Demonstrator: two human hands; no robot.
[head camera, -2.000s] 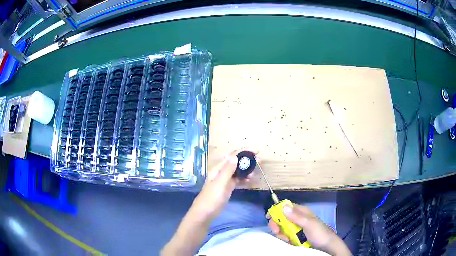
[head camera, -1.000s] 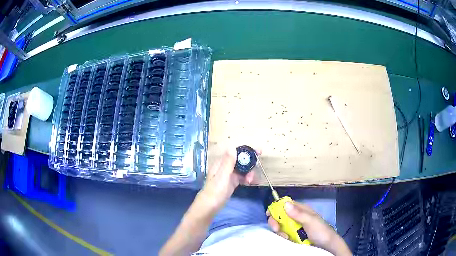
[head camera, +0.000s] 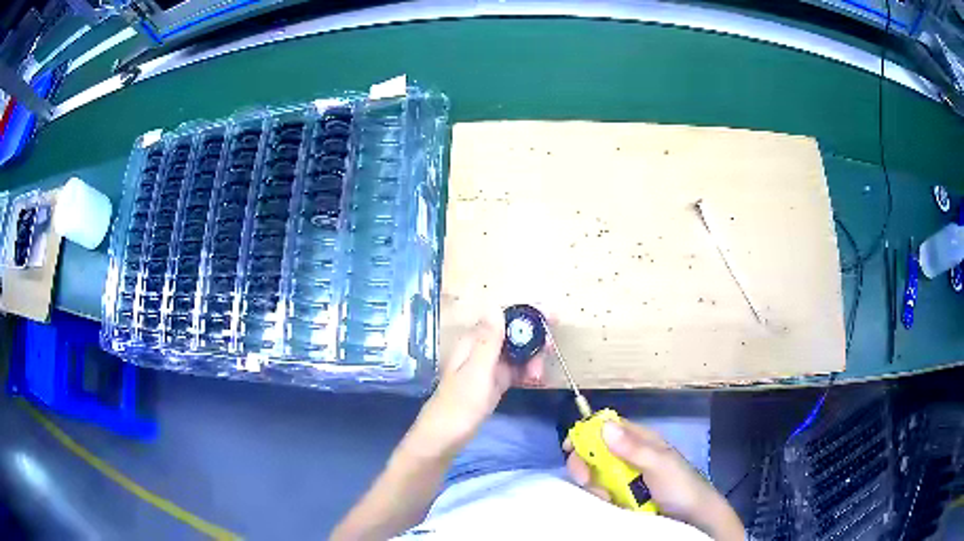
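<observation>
A round black part (head camera: 523, 334) with a pale toothed-looking centre is held in the fingertips of my left hand (head camera: 476, 370), over the front edge of the tan board (head camera: 655, 254). My right hand (head camera: 650, 465) grips a yellow-handled hand tool (head camera: 605, 454). Its thin metal shaft points up and left, with the tip at or close to the right side of the black part; exact contact cannot be told. Tiny dark scraps (head camera: 603, 232) are scattered on the board.
A clear blister tray (head camera: 418, 254) with rows of black parts stands left of the board. A thin tapered tool (head camera: 729, 262) lies on the board. A white cylinder (head camera: 82, 213) is at far left. Blue-handled tools (head camera: 910, 291) and a dark cable (head camera: 884, 159) lie at right. A blue stool (head camera: 95, 380) is below left.
The view has shifted slightly, so the board and tray appear a little higher. Both hands keep their grips, with the tool still beside the black part.
</observation>
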